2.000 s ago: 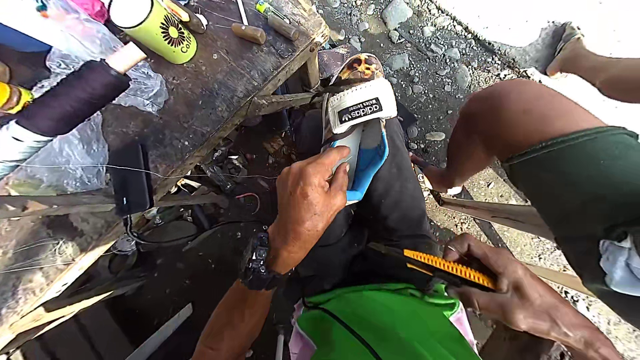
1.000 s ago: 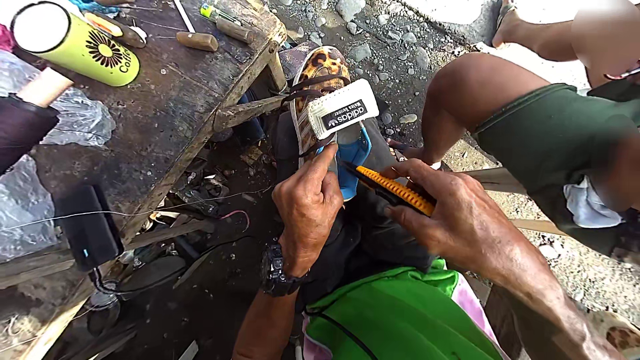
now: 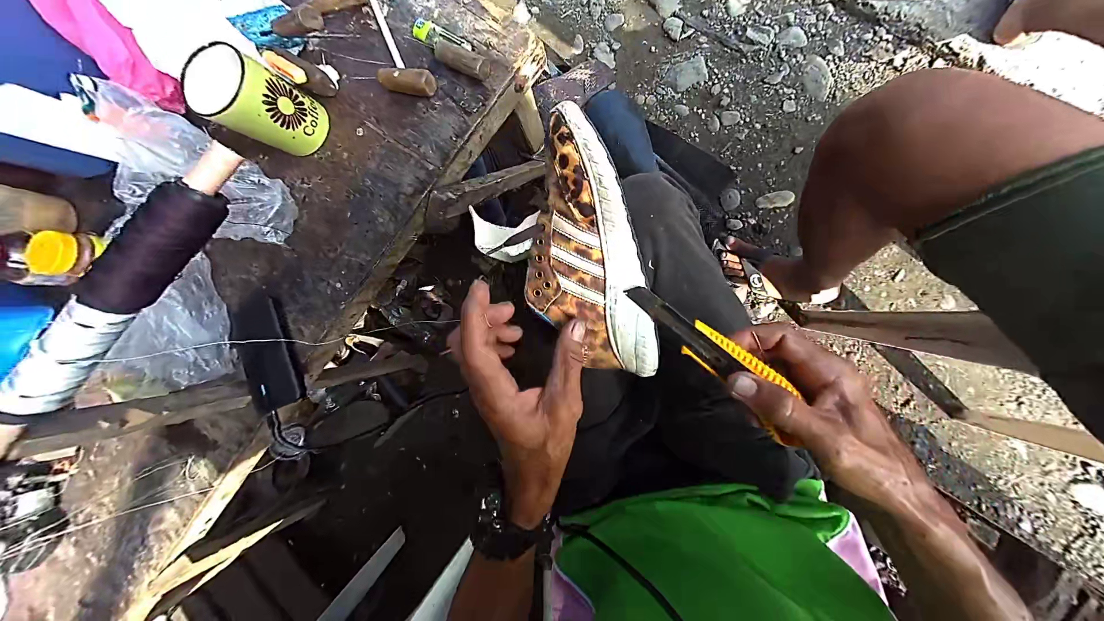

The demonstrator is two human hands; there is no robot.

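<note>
A leopard-print sneaker [image 3: 573, 259] with white stripes and a white rubber sole lies on its side across my dark-trousered legs. Its tongue hangs out to the left. My right hand [image 3: 811, 405] grips a yellow and black utility knife [image 3: 733, 354], whose dark blade end meets the sole's edge near the heel. My left hand [image 3: 526, 388], with a black watch on the wrist, is just below the shoe, palm up and fingers apart, holding nothing. Whether its thumb touches the upper near the heel, I cannot tell.
On the worn wooden table [image 3: 354, 172] at left stand a green cup [image 3: 259, 99], thread spools [image 3: 155, 250], wooden-handled tools [image 3: 407, 82], plastic bags and a black phone-like device [image 3: 266, 354] at the edge. Another person's bare leg [image 3: 931, 155] is close at right, above wooden bars and stony ground.
The sneaker has turned so its side and sole show instead of its tongue and blue lining. My left hand has come off it and spread. The knife in my right hand is now at the sole.
</note>
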